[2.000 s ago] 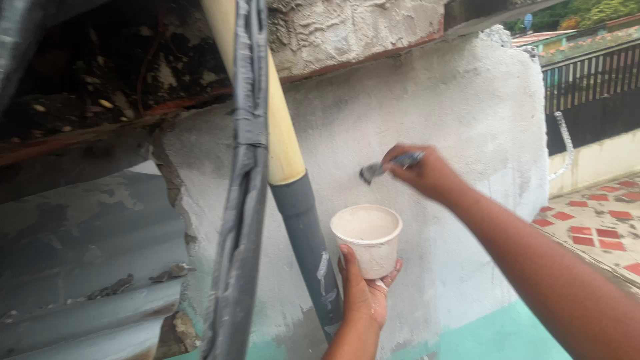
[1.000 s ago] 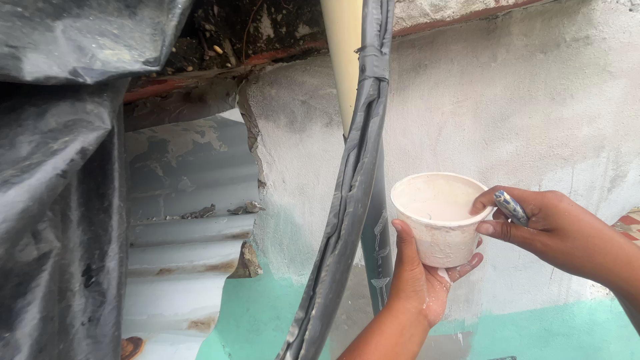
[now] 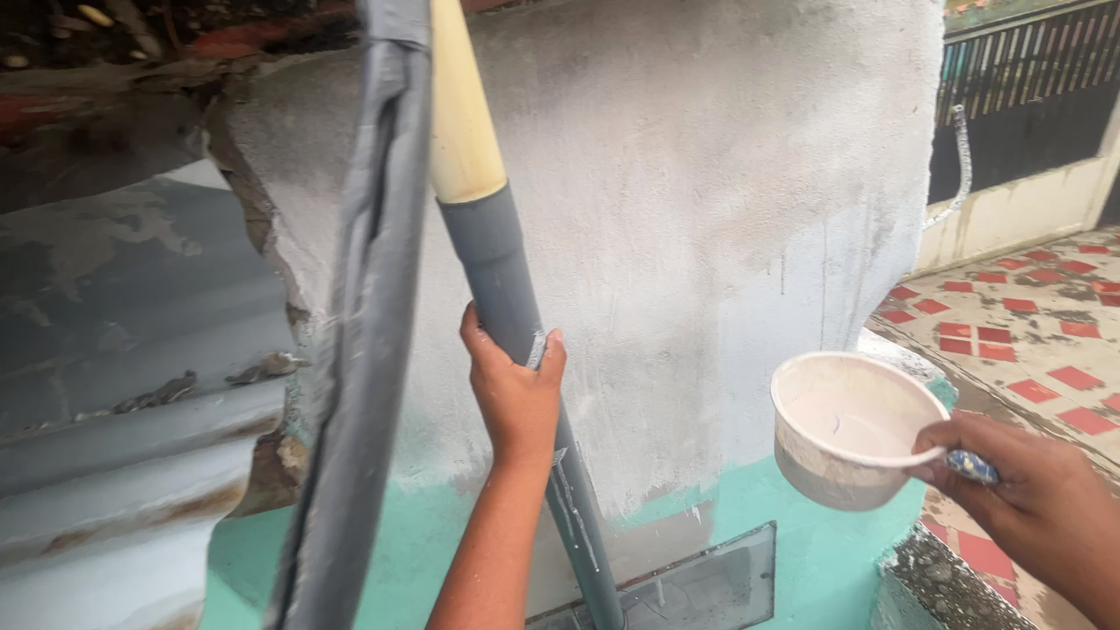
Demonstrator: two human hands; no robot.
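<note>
My left hand [image 3: 516, 394] is wrapped around the grey lower part of a plastic pipe [image 3: 494, 271], which leans against the wall and has a cream-coloured upper section. My right hand [image 3: 1015, 499] pinches the rim of a white plastic tub [image 3: 857, 429] with whitish paint in it. A brush handle [image 3: 971, 466], blue and paint-spotted, is held in the same hand; its bristles are hidden. Behind both hands stands the rough wall [image 3: 647, 219], whitish above and turquoise along the bottom.
A thick grey wrapped cable or hose [image 3: 372, 306] hangs close in front, left of the pipe. Corrugated metal sheets [image 3: 131, 490] lie at the left. Low down is a grey-framed box [image 3: 700, 577]. At the right are a rough concrete ledge [image 3: 945, 577], a tiled floor [image 3: 1032, 306] and a dark gate [image 3: 1024, 105].
The left hand has let go of the tub and taken hold of the pipe. The tub is now in the right hand, off to the right. The brush was near the wall two seconds ago.
</note>
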